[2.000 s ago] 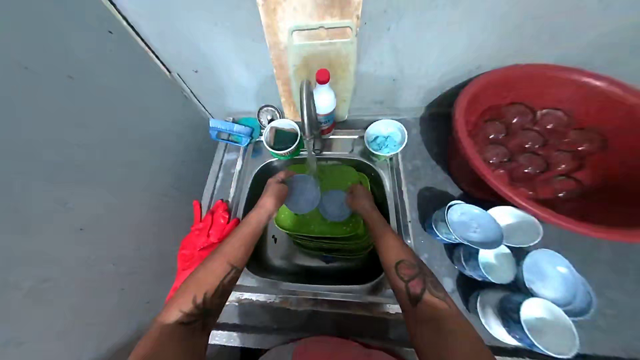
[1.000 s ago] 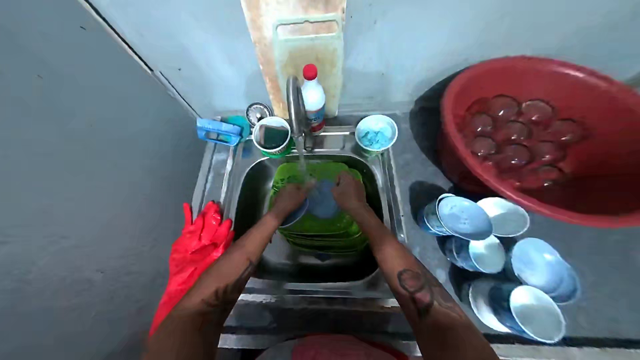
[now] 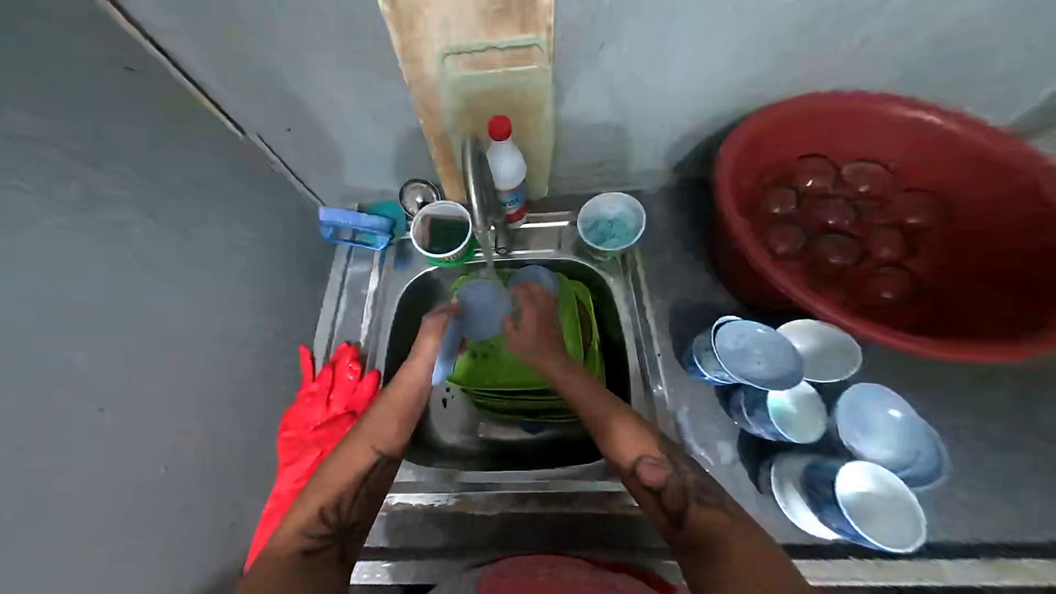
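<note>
Over the steel sink [image 3: 495, 450], my left hand [image 3: 431, 334] holds a pale blue dish [image 3: 484, 309] beneath the tap [image 3: 481, 186], where a thin stream of water falls. The edge of another pale blue piece [image 3: 447, 353] shows at the same hand. Close to its right is my right hand [image 3: 535, 323], blurred, with its fingertips by the dish. One more pale blue dish [image 3: 534, 277] shows just beyond that hand; whether the fingers grip it is unclear. Green plates [image 3: 503, 367] lie stacked in the sink under both hands.
Red rubber gloves [image 3: 318, 421] lie left of the sink. Behind it stand a tub with a scouring pad [image 3: 441, 231], a blue-handled brush [image 3: 355, 227], a red-capped bottle [image 3: 507, 169] and another tub [image 3: 610, 223]. Rightward are cups and bowls [image 3: 796, 412] and a red basin [image 3: 841, 305] holding rounded items in water.
The hands held pale blue dishes side by side two seconds ago. Now the left hand's dish is tilted under the tap, and the right hand has moved in beside it.
</note>
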